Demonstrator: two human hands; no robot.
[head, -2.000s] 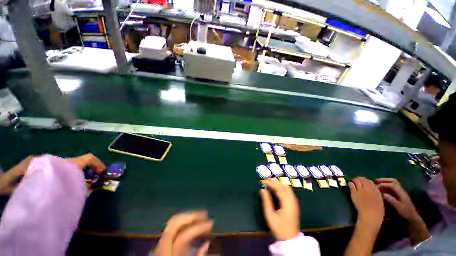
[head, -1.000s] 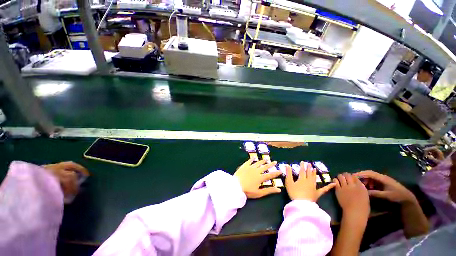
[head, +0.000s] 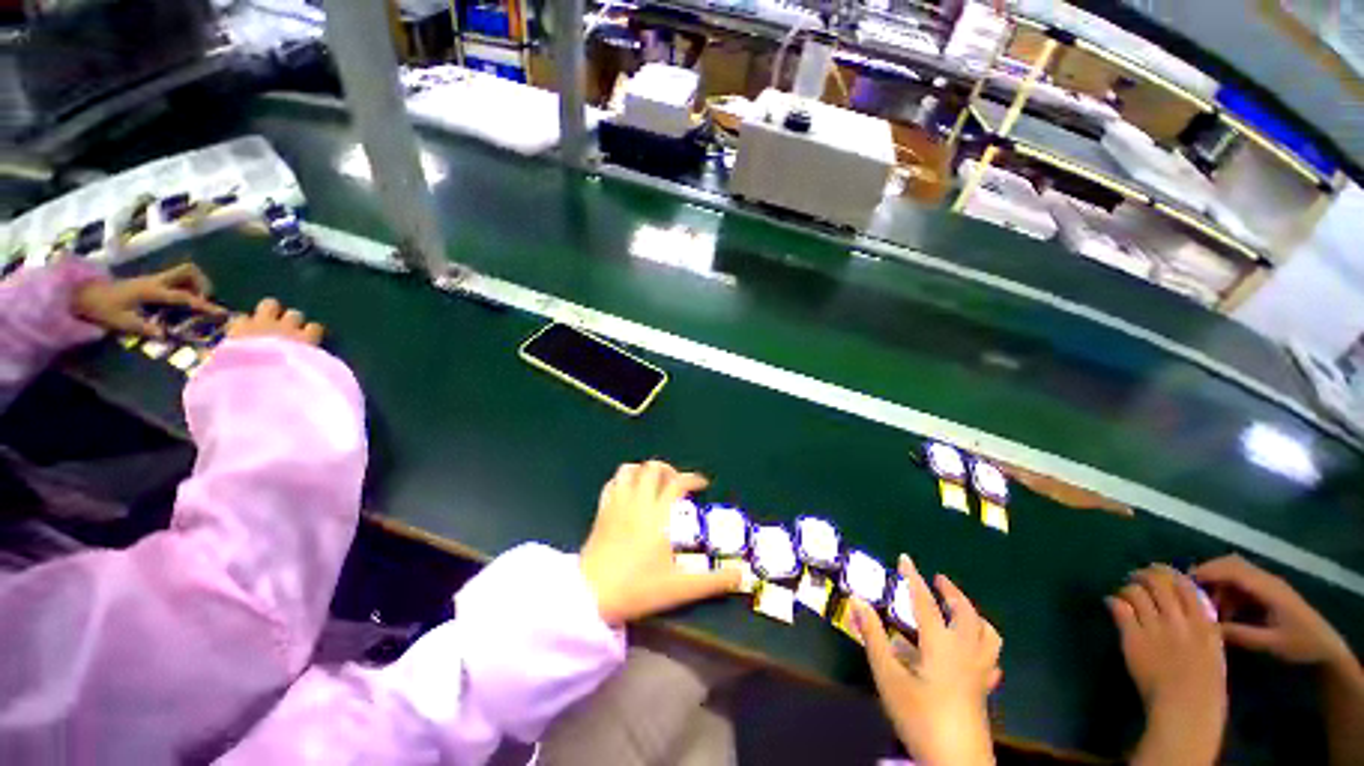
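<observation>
A row of several small display modules (head: 773, 552) with white lit screens lies on the green bench in front of me. White or silver battery squares with yellow edges hang below them. My left hand (head: 643, 546) holds the left end of the row, thumb along its near side. My right hand (head: 935, 659) holds the right end, fingers partly covering the last modules. The row is squeezed between both hands, close to the bench's near edge. Two more lit modules (head: 989, 480) lie apart, further back on the right.
A black phone with a yellow-green rim (head: 593, 367) lies beyond my left hand. A pale metal strip (head: 808, 386) runs behind it. At left, a pink-sleeved neighbour handles dark modules near a white tray (head: 142, 202). Another person's hands (head: 1174, 644) hold something small at right.
My hands have gathered the row and moved it left and nearer, away from the two back modules. The view has turned left, bringing the neighbour and tray into sight.
</observation>
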